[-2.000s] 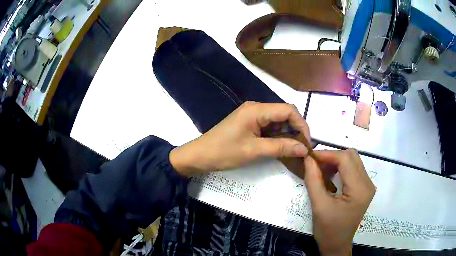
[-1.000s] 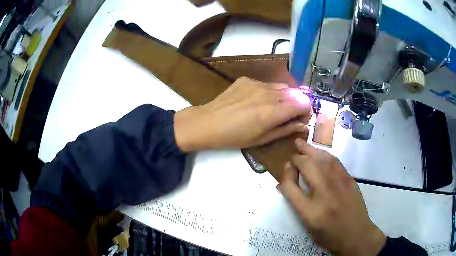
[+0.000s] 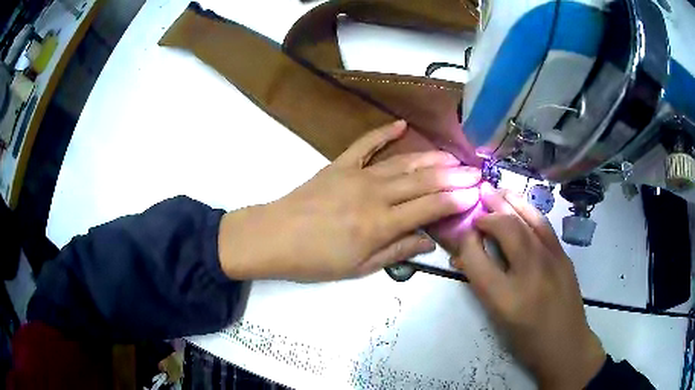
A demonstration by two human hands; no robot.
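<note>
A brown fabric band (image 3: 282, 87) runs from the upper left down to the needle, brown side up, with a dark edge. My left hand (image 3: 350, 206) lies flat on the band, fingertips by the presser foot (image 3: 490, 171). My right hand (image 3: 526, 266) pinches the band's near end just in front of the foot; the fingers hide most of that end. The pink-white lamp glare covers the fingertips, and the needle point cannot be made out. A joined brown piece (image 3: 404, 91) with a pale stitch line lies behind the foot.
The white-blue sewing machine head (image 3: 526, 68) fills the upper right. A grey hanging knob (image 3: 579, 228) and a cream ribbed dial (image 3: 679, 169) are right of the foot. A black slab (image 3: 672, 244) lies at the right. A cluttered side bench (image 3: 42, 91) stands at the far left.
The band has been turned from dark side to brown side up and brought to the foot. Both hands have moved to the needle; the machine head appears larger and closer.
</note>
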